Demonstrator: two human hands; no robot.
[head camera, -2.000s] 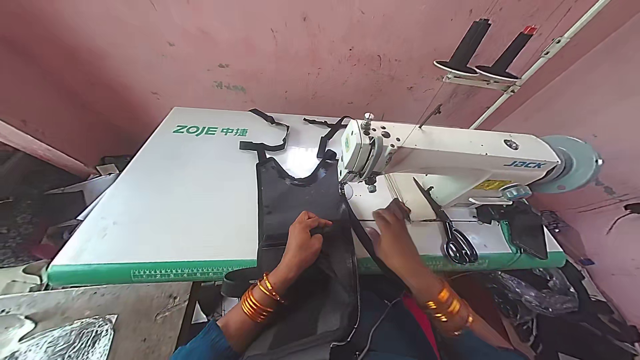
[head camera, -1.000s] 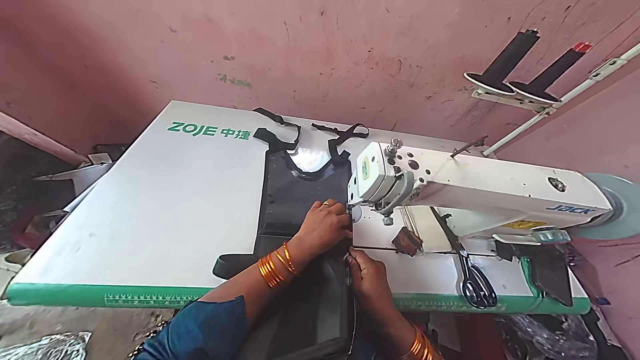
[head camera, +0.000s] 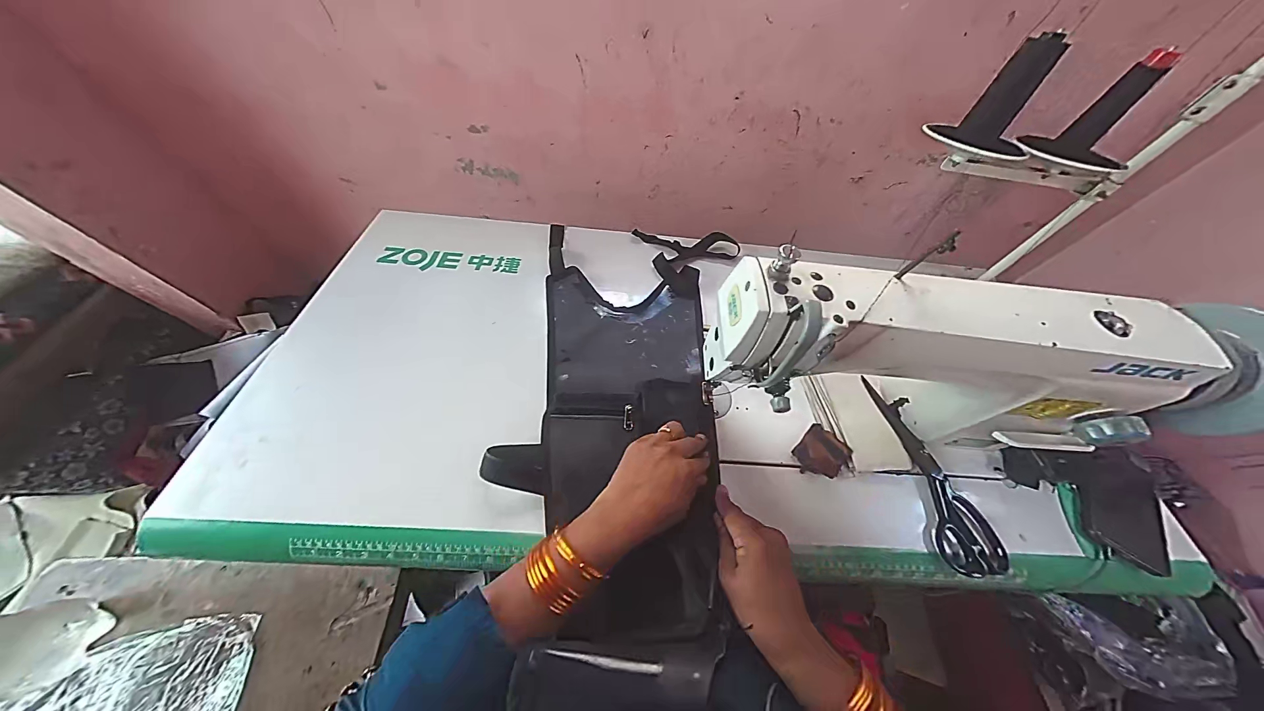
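Observation:
A black fabric bag panel (head camera: 622, 355) with straps and a zip lies lengthwise on the sewing table, its lower part hanging over the front edge. Its right edge runs under the head of a white Jack sewing machine (head camera: 948, 346). My left hand (head camera: 660, 484) presses on the panel below the needle area, fingers bent; whether it pinches the fabric cannot be told. Lower down, my right hand (head camera: 760, 553) grips the panel's right edge between thumb and fingers. The needle is mostly hidden by the machine head.
Black-handled scissors (head camera: 953, 513) lie right of the panel, near a small brown scrap (head camera: 822, 451). Black pieces (head camera: 1116, 504) rest at the table's right end. Two thread cones (head camera: 1012, 94) stand on a rack above. The table's green front edge (head camera: 346, 548) bears a ruler scale.
The panel has moved farther back along the table than two seconds ago. The right hand, then above the table beside the machine, now holds the panel's right edge. A zip now shows.

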